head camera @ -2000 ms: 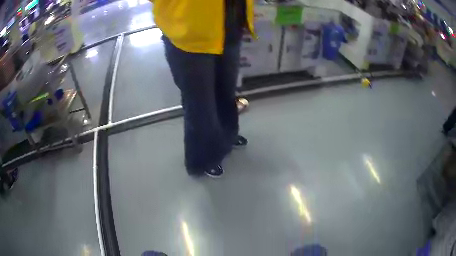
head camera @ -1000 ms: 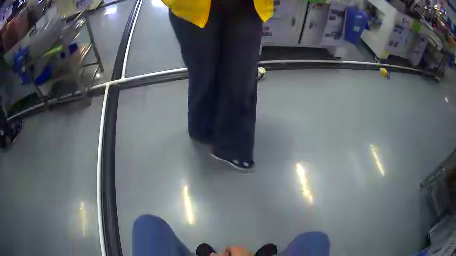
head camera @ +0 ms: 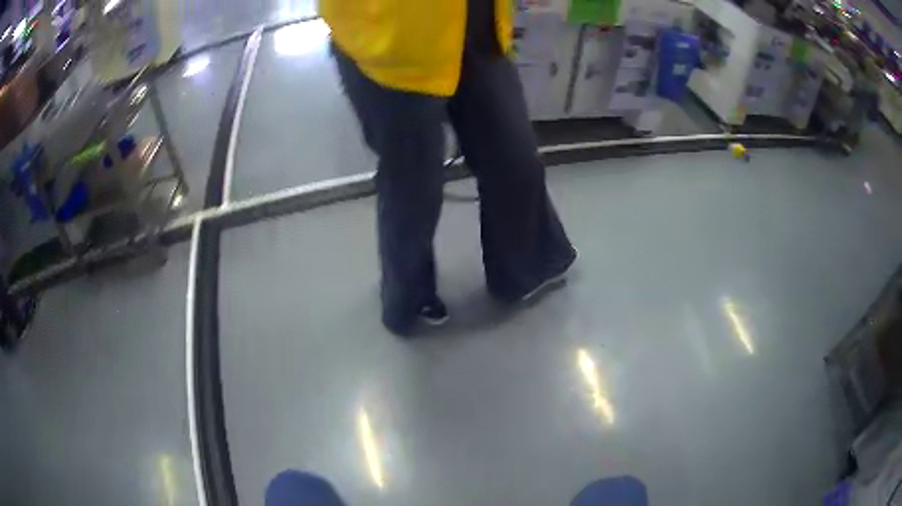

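Neither of my hands is in the picture. My two knees in blue trousers show at the bottom edge, the left knee (head camera: 302, 488) and the right knee (head camera: 611, 491). In front of me a person in a yellow jacket (head camera: 401, 44) and dark wide trousers (head camera: 413, 198) stands with feet apart on the glossy grey floor (head camera: 673, 257). The person's head is cut off by the top edge. No part or tool is seen in hand.
Dark floor trunking (head camera: 207, 366) with a silver edge crosses the floor and meets another strip. A wire-shelf trolley (head camera: 163, 148) is at left. White machine cabinets (head camera: 549, 69) and a blue bin (head camera: 676, 64) are behind. A small yellow plug (head camera: 738, 150) lies by the trunking.
My hands, partly seen between my knees a second ago, are out of view. The view has tilted up. The person's legs have moved apart, one foot further right.
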